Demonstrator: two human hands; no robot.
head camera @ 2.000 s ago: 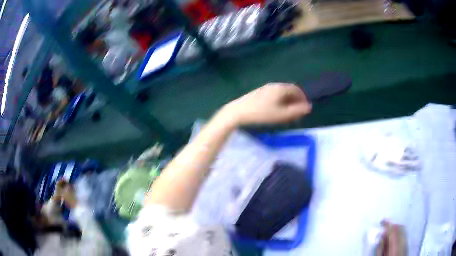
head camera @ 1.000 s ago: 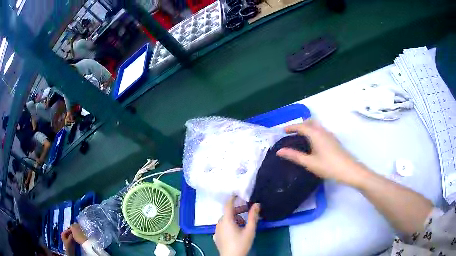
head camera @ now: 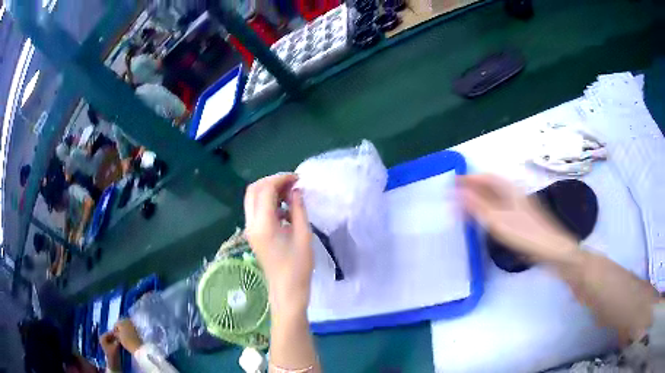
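Note:
My left hand [head camera: 281, 233] holds a crinkled, whitish bubble bag [head camera: 346, 182] by its left side above the blue tray [head camera: 474, 251] with white lining. A thin dark strip [head camera: 328, 251] shows below the bag; I cannot tell what it is. My right hand [head camera: 510, 218] is blurred, fingers apart, over the tray's right edge. A black oval housing [head camera: 572, 207] lies on the white sheet, partly hidden behind my right hand and wrist. Nothing shows in the right hand.
Another housing [head camera: 490, 74] lies on the dark green belt. Crumpled gloves [head camera: 565, 149] and label sheets [head camera: 618, 102] lie at the right. A green fan [head camera: 235, 297] and power adapter [head camera: 252, 360] stand left of the tray. Another person's hands [head camera: 122, 339] show at lower left.
The black housing has moved from the tray to the white sheet at the right. My left hand has taken hold of the bag and raised it. My right hand has moved right.

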